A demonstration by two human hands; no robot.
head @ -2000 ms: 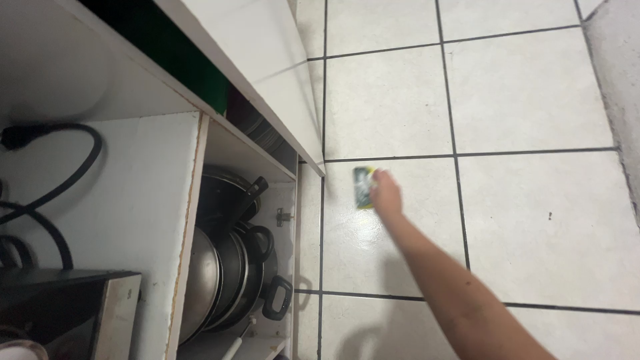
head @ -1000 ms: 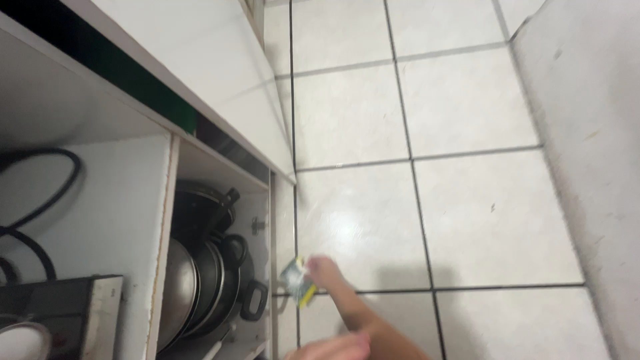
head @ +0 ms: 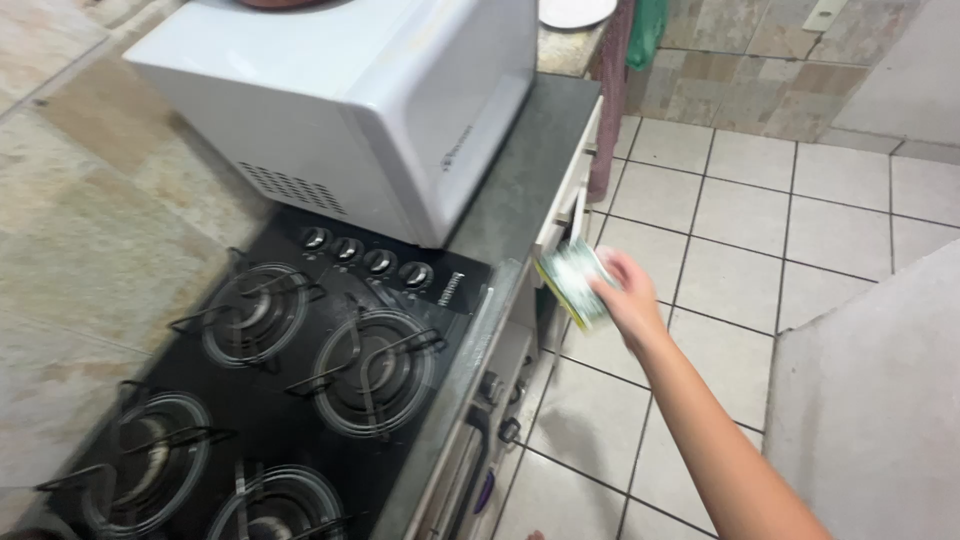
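My right hand (head: 626,289) grips a small flat packet (head: 577,281), pale green and white with a yellow edge and blurred by motion. It is held by its right side, just off the counter's front edge and over the tiled floor. To the left of the hand lies a black gas cooktop (head: 375,300) with several burners and a row of knobs. My left hand is not in view.
A white microwave (head: 337,97) stands on the grey counter (head: 517,165) behind the cooktop. An open drawer or door (head: 577,214) juts out near the packet. A pink cloth (head: 611,97) hangs at the counter's end. A pale wall or ledge (head: 870,390) bounds the right side.
The view has swung up from the open cabinet with pans to the cooktop and microwave. The packet is still in my right hand, now beside the counter edge.
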